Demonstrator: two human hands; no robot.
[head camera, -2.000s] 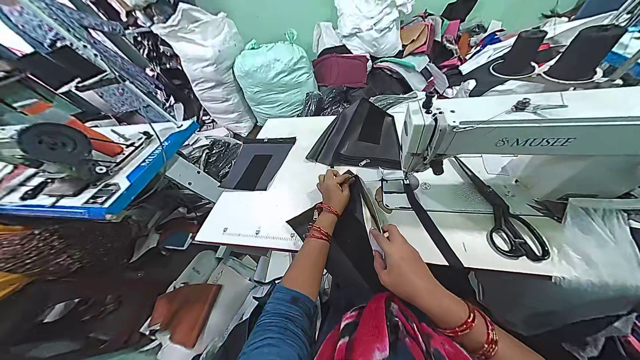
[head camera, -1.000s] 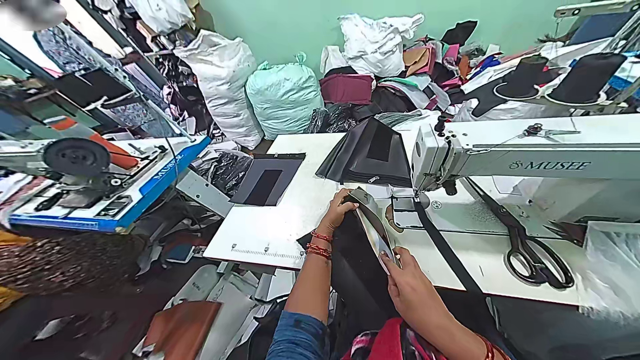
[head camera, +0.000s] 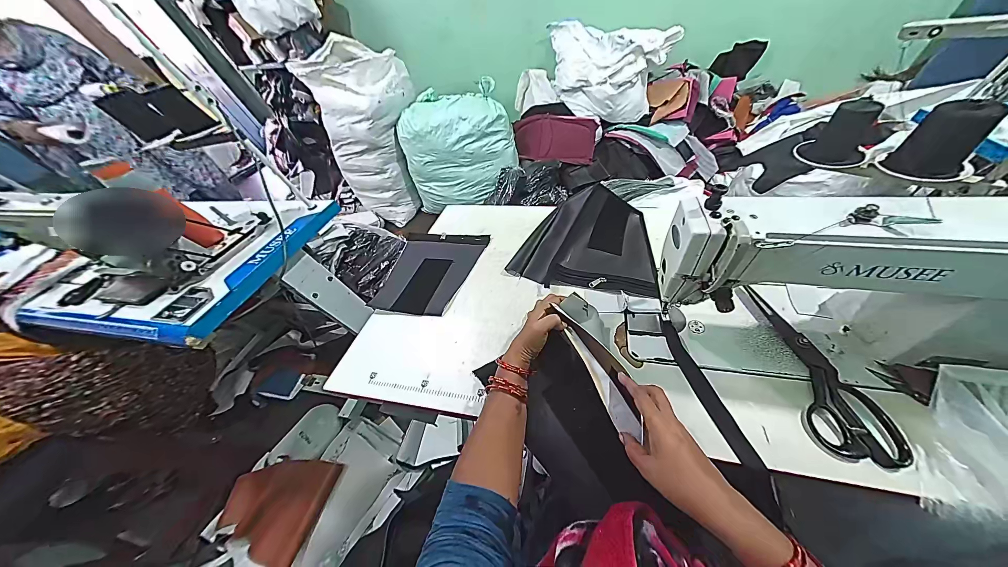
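Note:
My left hand (head camera: 538, 332) grips the upper end of a black fabric piece (head camera: 571, 417) with a pale inner layer, beside the sewing machine's needle area. Lower down, my right hand (head camera: 650, 421) holds the right edge of the same piece, its fingers along the pale layer. A black strap (head camera: 713, 402) runs from under the presser foot of the white Musee sewing machine (head camera: 858, 260) toward the table's front edge. Black panels with a zipper (head camera: 583, 244) lie stacked behind my hands. Another dark panel (head camera: 429, 276) is at the table's left edge.
Large black-handled scissors (head camera: 835, 394) lie right of the strap. Thread cones (head camera: 843, 134) stand at the back right. Behind the table are a white sack (head camera: 362, 118), a green sack (head camera: 457, 146) and heaped scraps. A second sewing machine (head camera: 126, 236) is at left, with a person (head camera: 87, 118) beyond it.
The piece has been opened out between my hands, showing more of its pale inner layer. My right hand has stayed on its right edge. The view has shifted.

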